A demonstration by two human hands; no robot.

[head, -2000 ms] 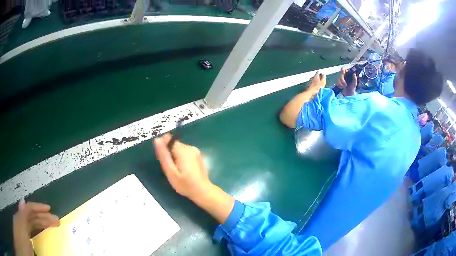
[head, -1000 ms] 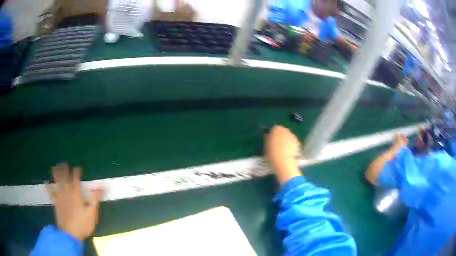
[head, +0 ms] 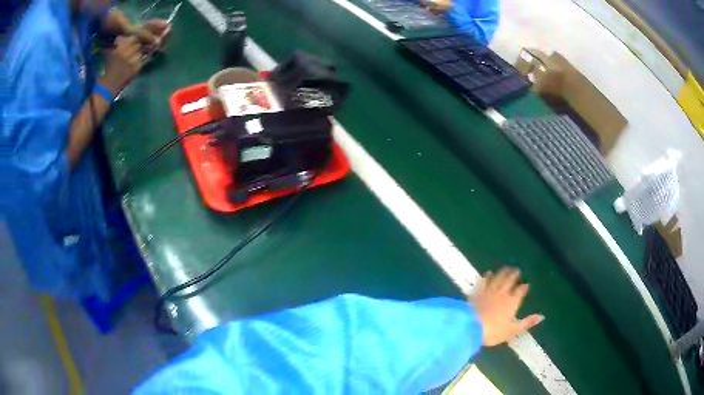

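Observation:
My left hand point(head: 502, 306) is bare, its fingers apart and nothing in it. It is over the worn white strip point(head: 421, 227) at the edge of the green belt point(head: 463, 185). A corner of the white sheet point(head: 472, 383) with a yellowish edge shows at the bottom, just below my left sleeve. My right hand is out of the picture.
A red tray point(head: 214, 193) on the bench holds a black power unit point(head: 282, 143), a tan roll and a printed card; cables run toward me. A person in a blue smock point(head: 38, 146) works at left. Black trays point(head: 467, 69) and a grey gridded tray point(head: 560, 154) lie beyond the belt.
The view has swung left to the red tray and a person. My right hand, earlier reaching over the belt, has left the picture. My left hand stays spread by the strip; the sheet is mostly out of view.

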